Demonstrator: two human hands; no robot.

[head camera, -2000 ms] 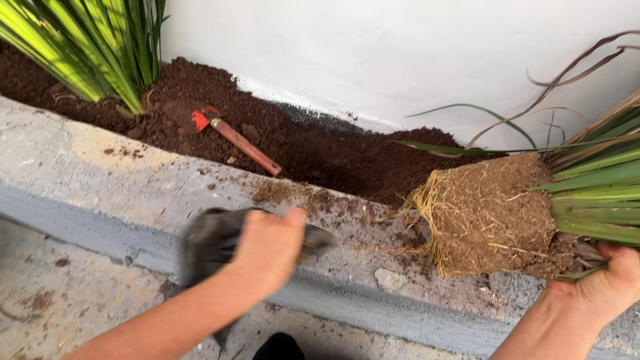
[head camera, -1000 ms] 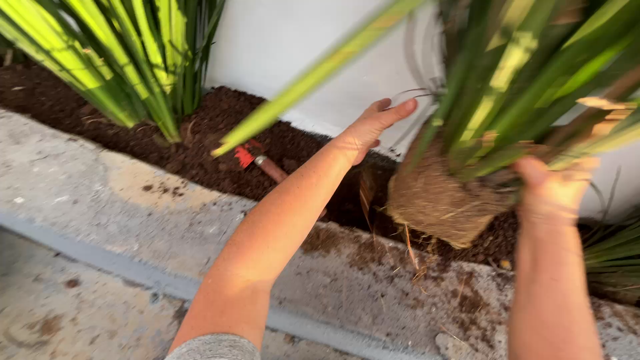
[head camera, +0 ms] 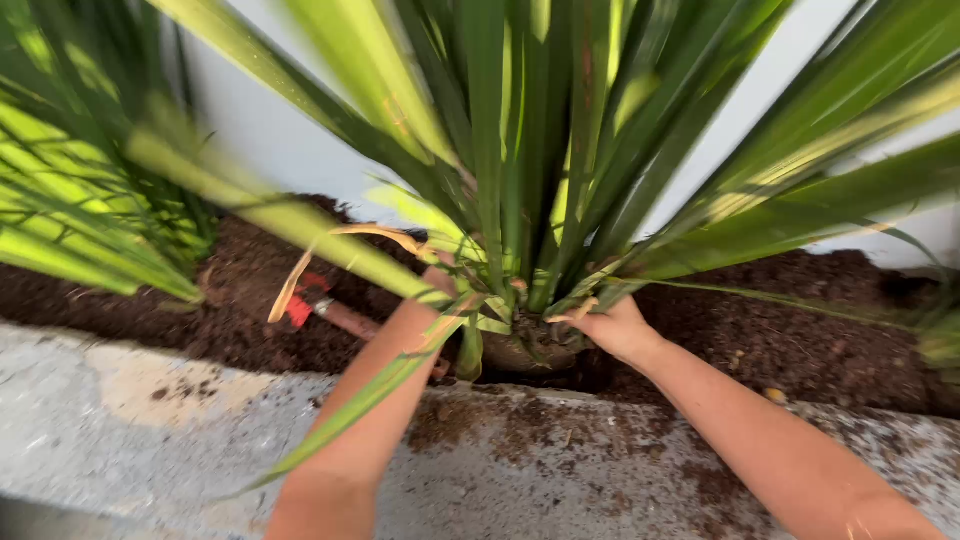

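A large plant with long strap-like green leaves [head camera: 525, 187] stands upright, its root ball [head camera: 529, 351] down in the hole in the soil bed. My right hand [head camera: 615, 326] grips the base of the leaves on the right side. On the left side of the base is my left hand [head camera: 442, 277], mostly hidden behind leaves, so its fingers cannot be made out. A small hand tool with a red metal head and a wooden handle [head camera: 349, 319] lies on the soil left of the plant, partly behind my left forearm. One dry brown leaf hangs over the red head.
Dark brown soil [head camera: 795, 330] fills the narrow bed between a white wall [head camera: 277, 127] and a concrete curb [head camera: 525, 465] scattered with crumbs of soil. Another leafy green plant [head camera: 90, 202] grows at the left. Leaf tips of more foliage show at the far right edge.
The plant, earlier lying on its side over the curb, then lifted, now stands with its root ball in the hole. My left hand has let go of a dark bag-like thing and moved to the plant's base.
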